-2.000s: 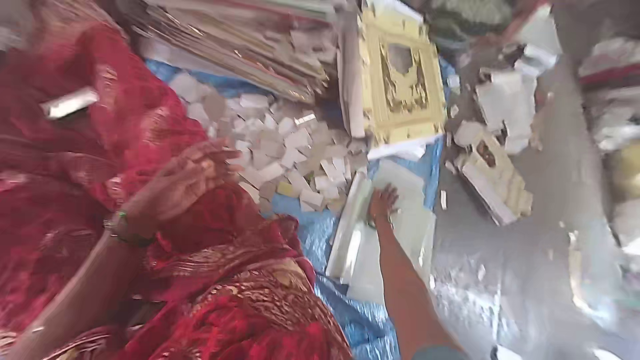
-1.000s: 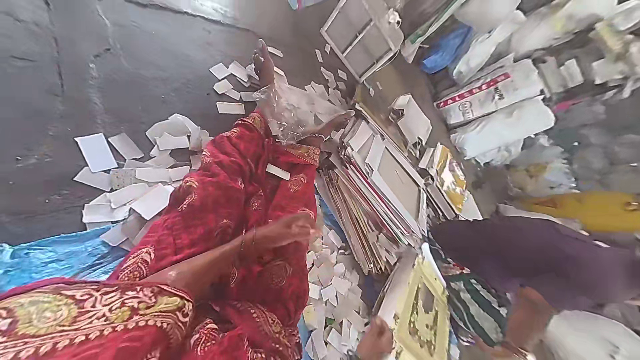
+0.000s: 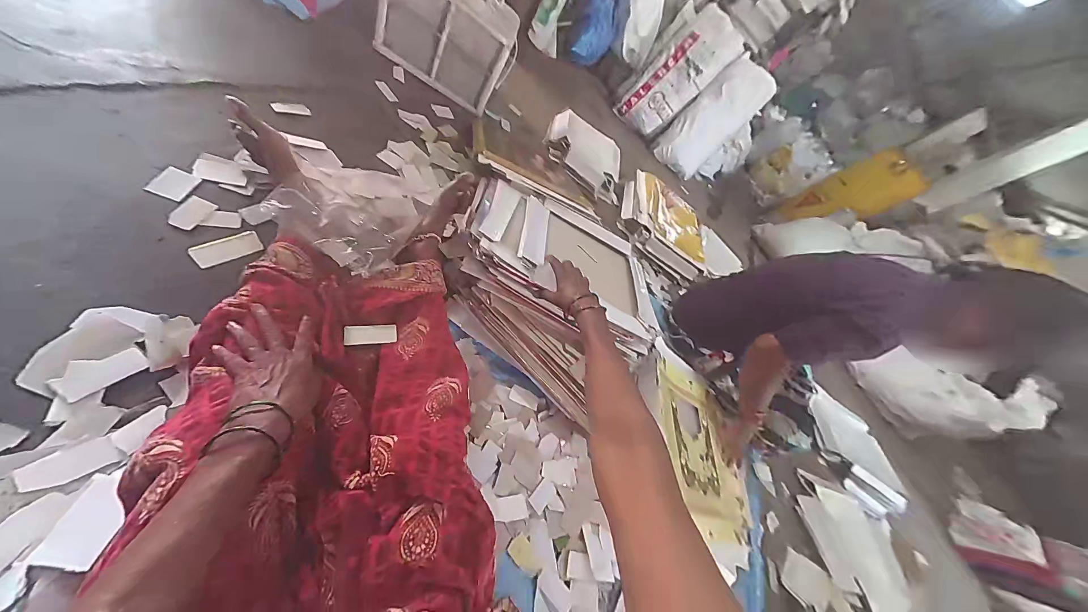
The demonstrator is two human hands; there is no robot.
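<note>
My left hand (image 3: 265,361) rests with spread fingers on the red patterned cloth (image 3: 425,459) over my legs, holding nothing. Beside it on the cloth lies a small white card piece (image 3: 370,335). My right hand (image 3: 568,287) reaches to the stack of cardboard sheets (image 3: 518,331), its fingers at a pale piece on top; whether they grip it I cannot tell. White strips (image 3: 534,229) lie on the stack next to a framed grey-brown board (image 3: 591,259). Clear plastic (image 3: 331,229) covers part of my lower legs and feet.
Cut card pieces (image 3: 544,476) lie heaped right of my legs; larger white pieces (image 3: 102,365) are at left. A yellow printed panel (image 3: 693,442) is beside the stack. A person in purple (image 3: 807,302) bends at the right. White sacks (image 3: 684,85) and a metal frame (image 3: 442,42) lie beyond.
The view has swung widely. My right hand has moved from near the yellow panel onto the cardboard stack. My left hand now lies on the cloth at the left.
</note>
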